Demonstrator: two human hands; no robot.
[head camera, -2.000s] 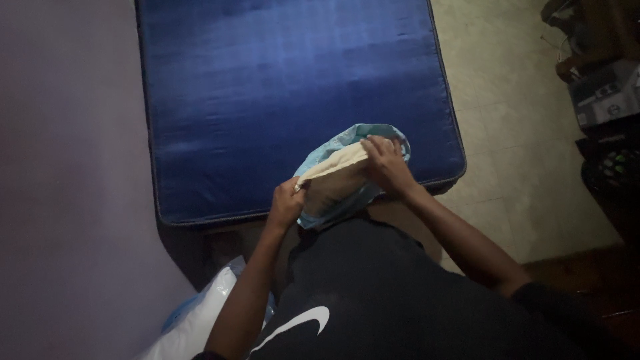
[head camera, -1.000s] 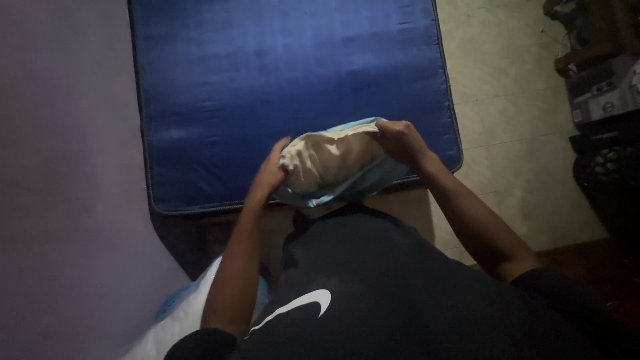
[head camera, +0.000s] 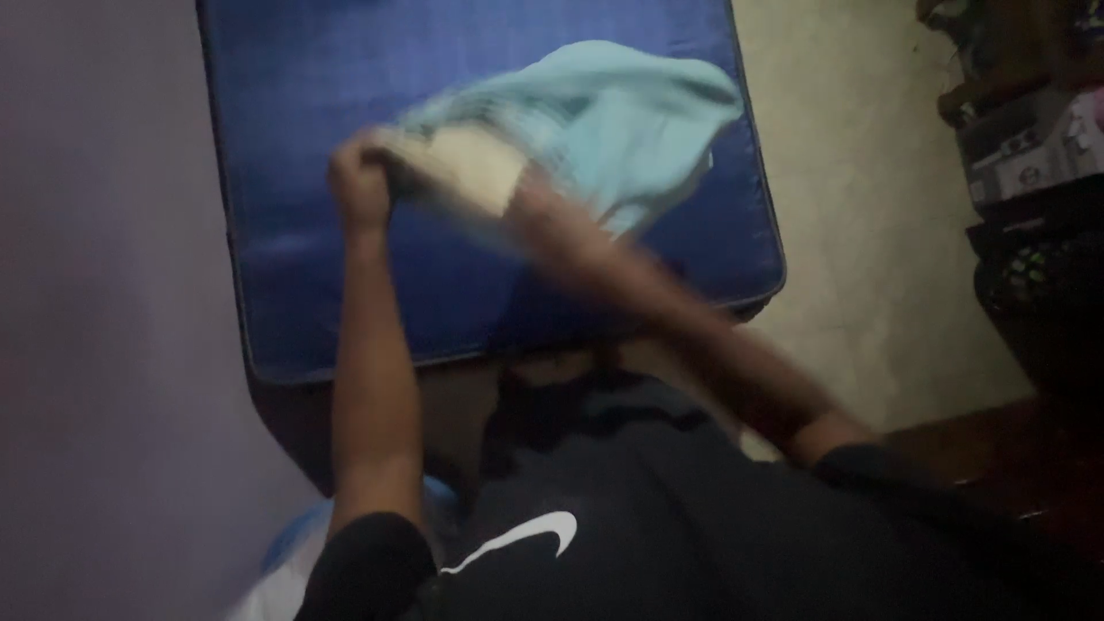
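Note:
A light blue cloth item with a cream edge or lining (head camera: 630, 121) is spread out in the air above the blue mattress (head camera: 293, 293); motion blurs it, and its exact kind cannot be told. Its cream end at the left is gripped by my left hand (head camera: 362, 181), whose fingers are closed. My right hand (head camera: 548, 207) is blurred and lies against the cream part near the middle; whether its fingers hold the cloth cannot be told. The blue part fans out to the right, toward the mattress's right side.
A plain wall (head camera: 103, 302) runs along the left. Right of the mattress is a pale tiled floor (head camera: 845, 224), with dark shelves and boxed items (head camera: 1018, 164) beyond. A white and blue bundle (head camera: 293, 569) lies low at the left, beside my left arm.
The cloth was bunched between my hands at the mattress's near edge; now it is stretched out farther over the mattress. Both hands have moved forward, and my right hand has swung leftward.

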